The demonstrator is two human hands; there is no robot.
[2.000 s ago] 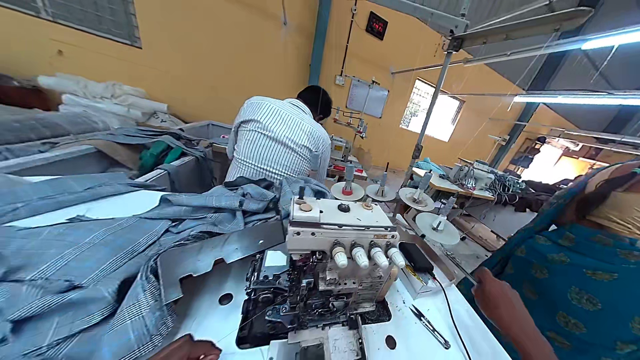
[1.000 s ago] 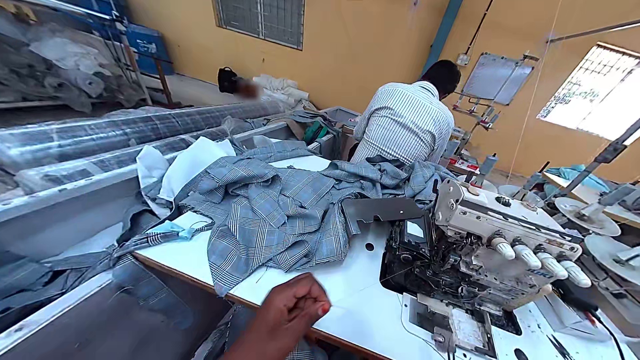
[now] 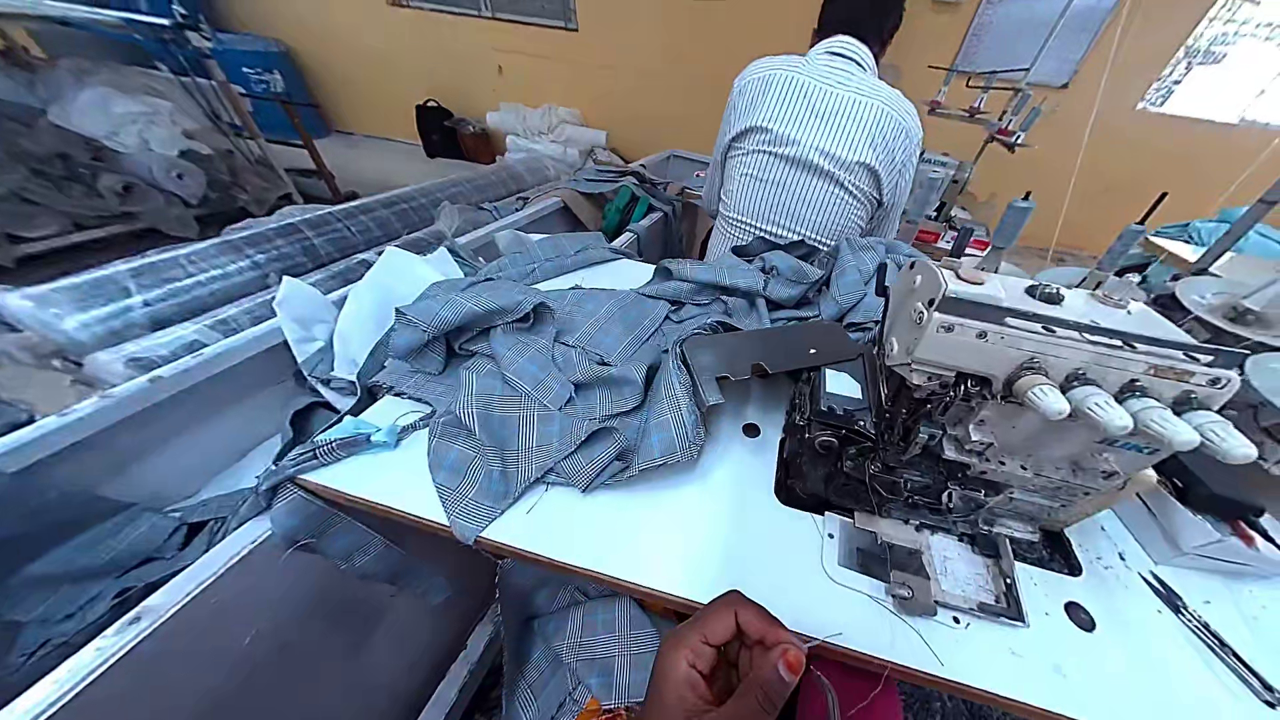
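Note:
My left hand (image 3: pixel 725 665) is at the table's front edge, its thumb and forefinger pinched on what looks like a thin light thread (image 3: pixel 822 640). Just right of it, at the bottom edge, a thin curved grey thing shows; I cannot tell what it is. My right hand is not in view. An overlock sewing machine (image 3: pixel 1060 370), its covers open and its dark works bare, stands to the right. A flat dark metal plate (image 3: pixel 775 352) juts from its left side. Crumpled grey checked fabric (image 3: pixel 560 380) lies on the white table (image 3: pixel 640 540), left of the machine.
Metal tweezers (image 3: pixel 1210 640) lie on the table at the right, near a white box (image 3: pixel 1190 530). A person in a striped shirt (image 3: pixel 815 150) sits beyond, back turned. Plastic-wrapped fabric rolls (image 3: pixel 270 260) and a grey bin wall (image 3: pixel 150 390) lie left. More checked fabric (image 3: pixel 590 640) hangs below the table edge.
The view has swung left and down, so the co-worker in blue patterned cloth is out of frame. My left hand, first low at the frame's edge, now pinches the thread near the table's edge.

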